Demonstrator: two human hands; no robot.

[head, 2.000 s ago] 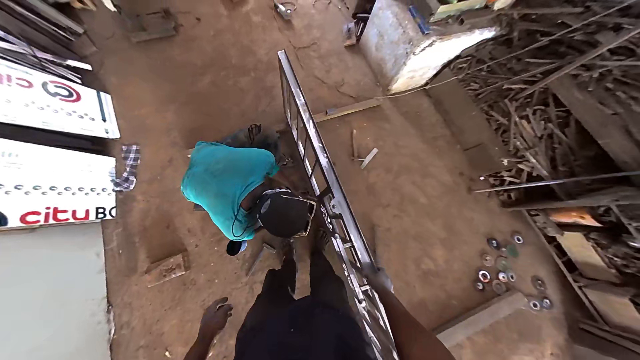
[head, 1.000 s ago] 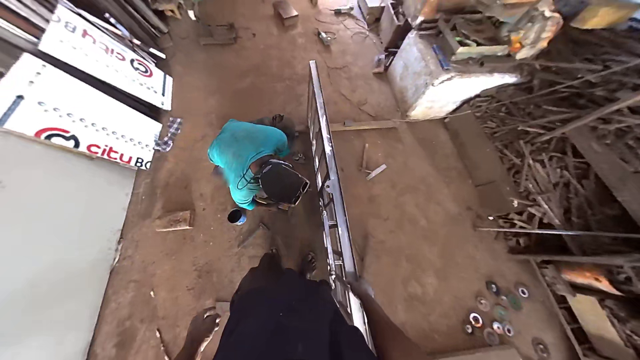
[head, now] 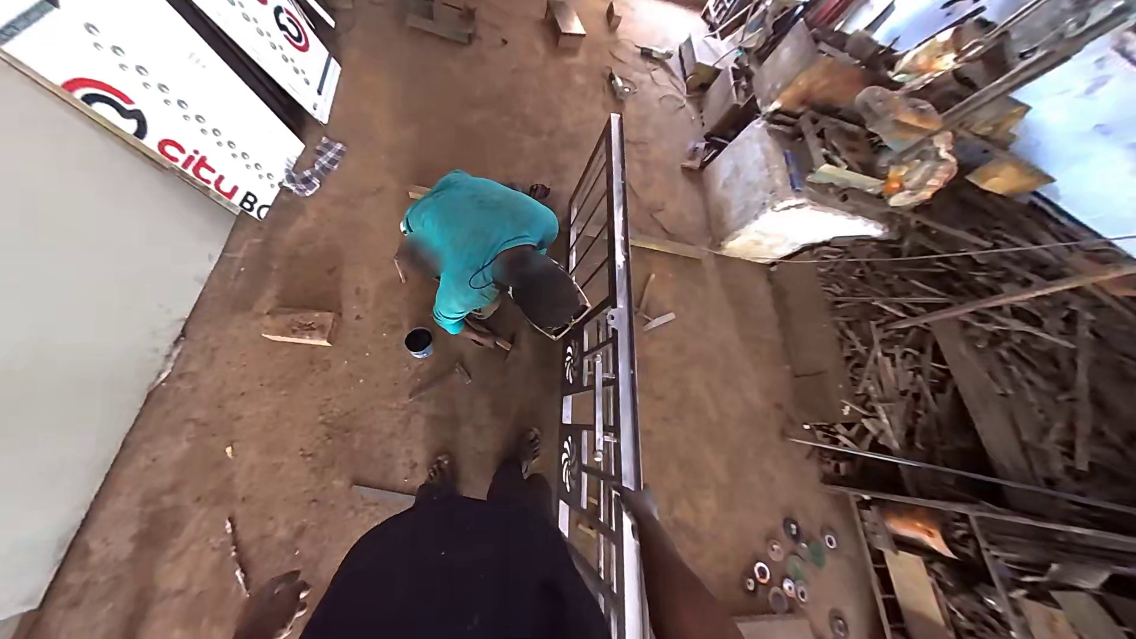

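Observation:
A metal grille gate (head: 626,355) with bars and pinwheel ornaments stands on edge, running away from me. My right hand (head: 639,504) grips its upper edge near me. My left hand (head: 273,605) hangs low at the left with fingers slightly curled, holding nothing that I can see. Beside the gate's left face crouches a co-worker in a teal shirt (head: 484,226), wearing a dark welding mask (head: 548,297). The co-worker's hand (head: 484,335) is low near the ground, by a small tin (head: 419,343); what it holds is unclear.
A wooden block (head: 300,327) lies on the dirt floor at the left, near printed boards (head: 177,115). Several grinding discs (head: 790,586) lie at the lower right. A scrap wood pile (head: 1003,364) and a whitish block (head: 763,191) stand right. A plank (head: 666,244) lies past the gate.
The co-worker's masked head has stayed close to the gate. My right hand has remained on the gate's edge. The view has shifted.

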